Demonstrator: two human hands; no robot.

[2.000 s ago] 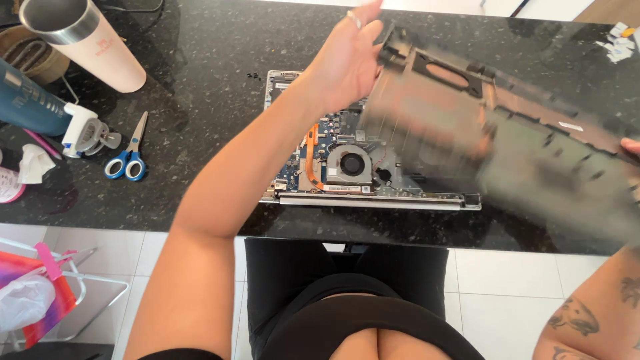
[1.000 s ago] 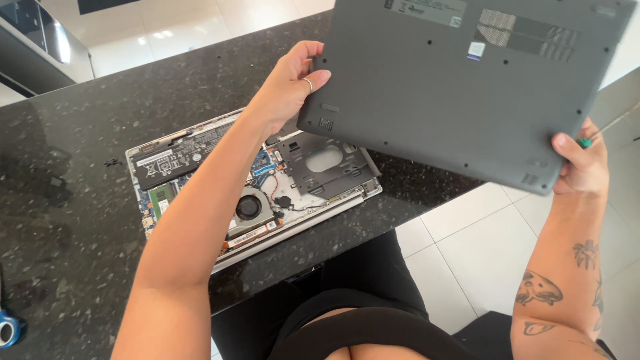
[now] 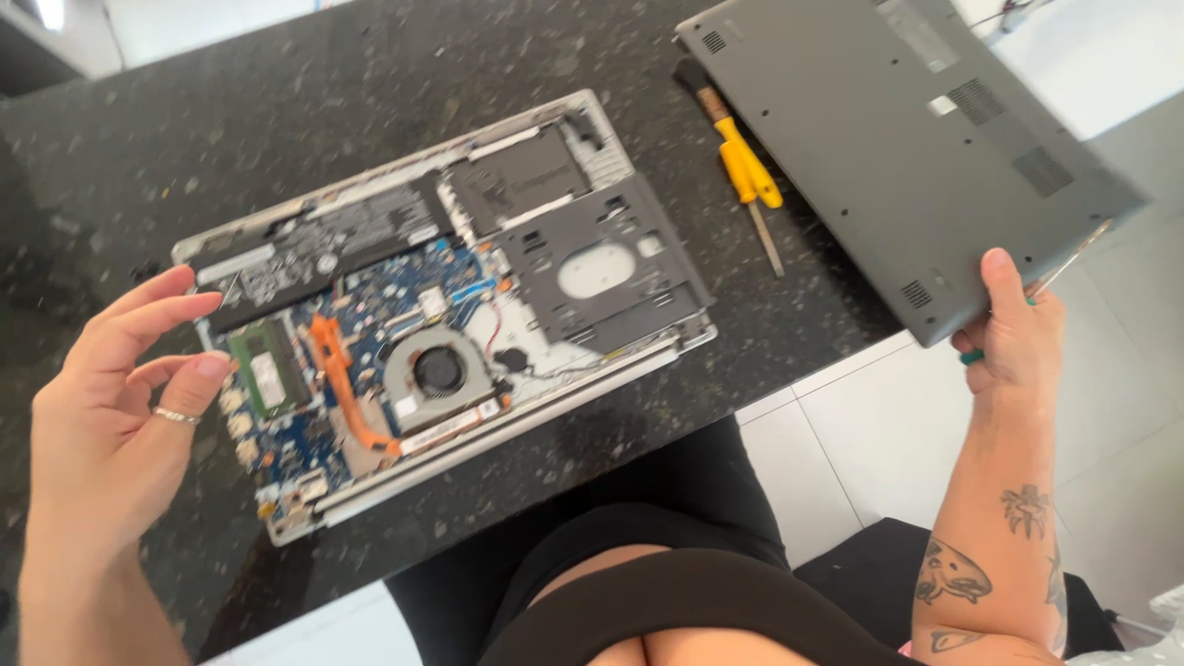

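Observation:
An opened laptop base [image 3: 592, 370] lies on the granite counter with its insides showing: a black battery [image 3: 324, 245], a green memory module [image 3: 266, 370], a cooling fan [image 3: 438, 372] with a copper heat pipe [image 3: 340, 388], and a drive [image 3: 520, 178]. My left hand [image 3: 139, 388] is empty, fingers apart, over the laptop's left edge by the memory module. The grey laptop bottom cover [image 3: 888, 139] is at the right, its outer face up, and my right hand [image 3: 1008, 333] grips its near corner. A thin metal-tipped item, partly hidden, sticks out by that hand.
A brush [image 3: 708, 92] and a yellow-handled screwdriver [image 3: 754, 194] lie on the dark granite counter [image 3: 370, 55] between the laptop and the cover. The counter's front edge runs below the laptop, above a white tiled floor [image 3: 832, 425]. Small dark bits lie beyond the laptop's left corner.
My left hand has let go of the cover and moved left to the laptop's edge. The cover, in my right hand, has moved off to the right of the laptop. The view has shifted.

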